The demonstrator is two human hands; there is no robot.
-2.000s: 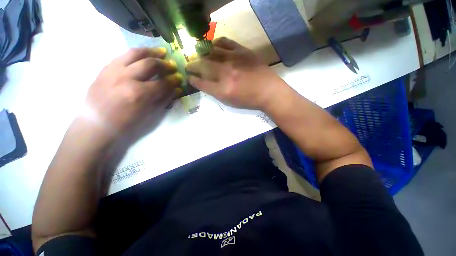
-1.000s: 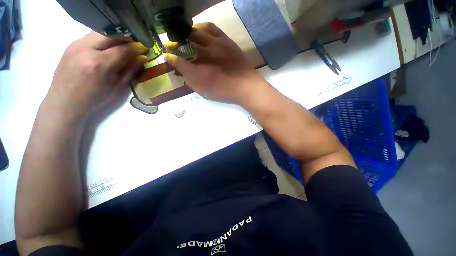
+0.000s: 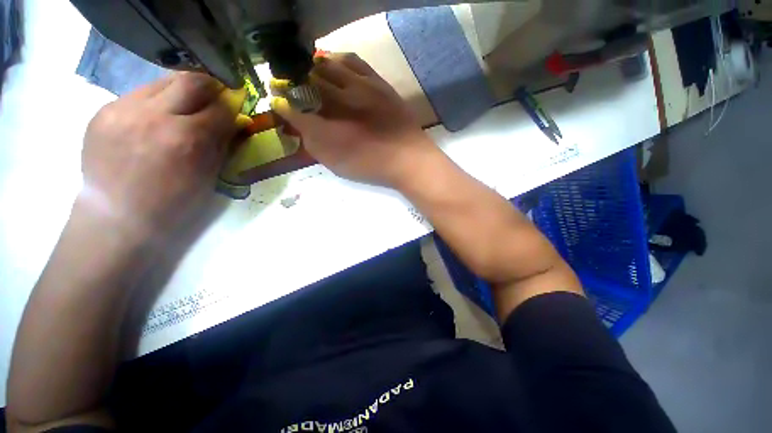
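A blue-grey fabric piece (image 3: 118, 69) sticks out above my left hand, beside the machine head (image 3: 199, 30). A small rounded fabric end (image 3: 233, 188) shows below that hand; whether it is the same piece is hidden. My left hand (image 3: 161, 139) lies left of the needle, fingertips closed on fabric in the yellow-green light. My right hand (image 3: 360, 123) is on the other side, thumb and fingers curled close to the needle beside the knurled knob (image 3: 303, 96). Its fingertips seem to hold the fabric's edge, partly hidden by the knob.
A larger blue-grey strip (image 3: 440, 68) lies under the machine arm. Dark snips (image 3: 539, 116) and a red-handled tool (image 3: 569, 62) lie to its right. A blue perforated basket (image 3: 592, 228) stands below the white table's edge (image 3: 279, 279). Dark fabric hangs at upper right.
The view has shifted. Both hands have moved apart from their closer position, baring the reddish-brown strips and yellow-lit bed in front of the needle. Fabric now shows above my left hand.
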